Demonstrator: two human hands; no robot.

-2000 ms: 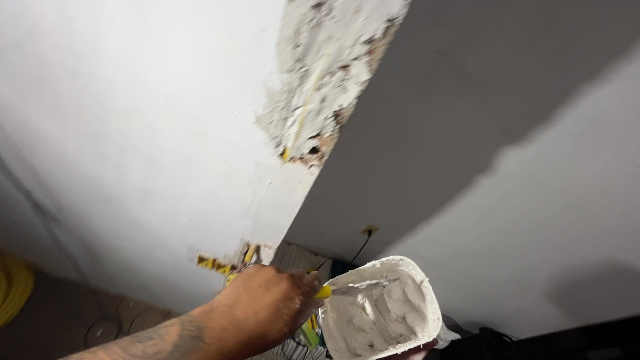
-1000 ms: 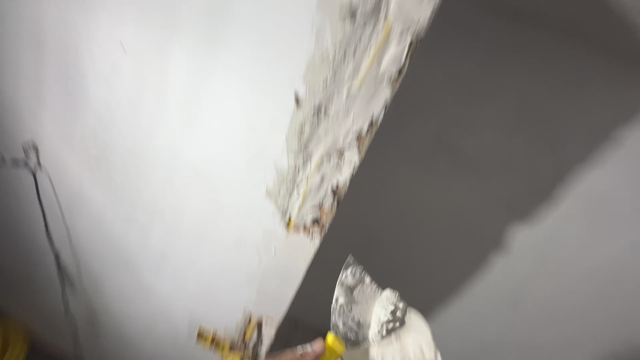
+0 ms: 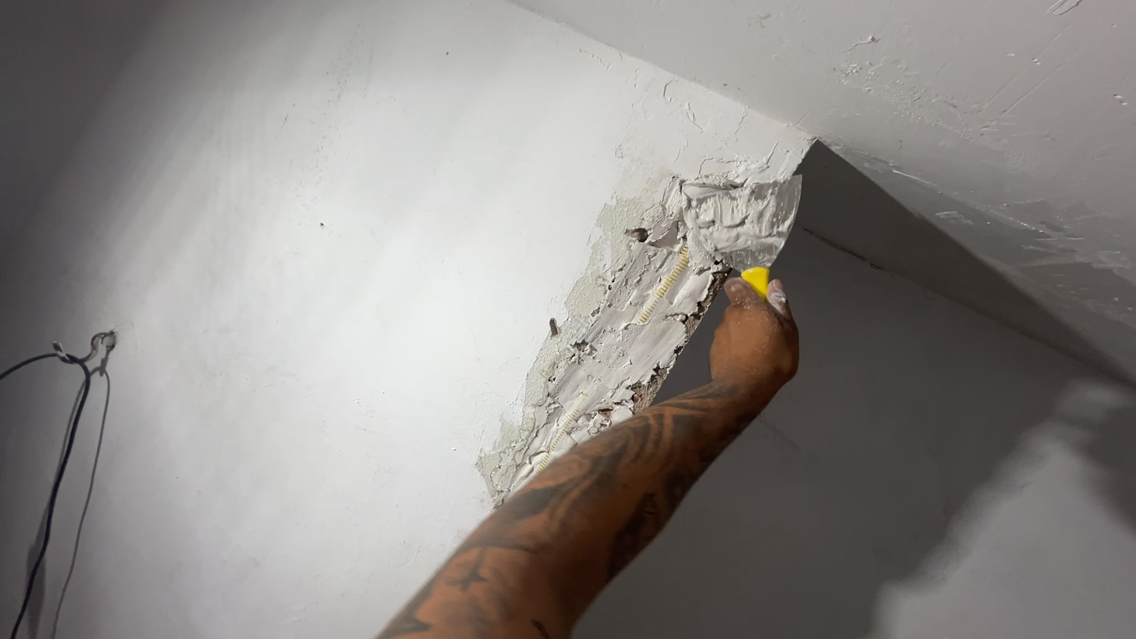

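My left hand (image 3: 754,342) is raised at the right of centre, closed around the yellow handle (image 3: 756,281) of a putty knife. White compound covers much of the knife's broad blade (image 3: 745,217), which lies over the upper end of a rough, damaged strip (image 3: 621,328) along the wall's corner edge. Ridged yellowish lines, a few holes and broken edges show in that strip. My tattooed forearm hides its lower part. My right hand is not in view.
The ceiling (image 3: 932,98) meets the wall just above the blade. A grey recessed wall (image 3: 887,373) lies right of the corner. Dark cables (image 3: 58,479) hang from a hole in the white wall (image 3: 311,293) at the left.
My left hand has moved from the tub of compound up to the top of the damaged strip, with the loaded knife. The tub has left the view, which has tilted strongly upward.
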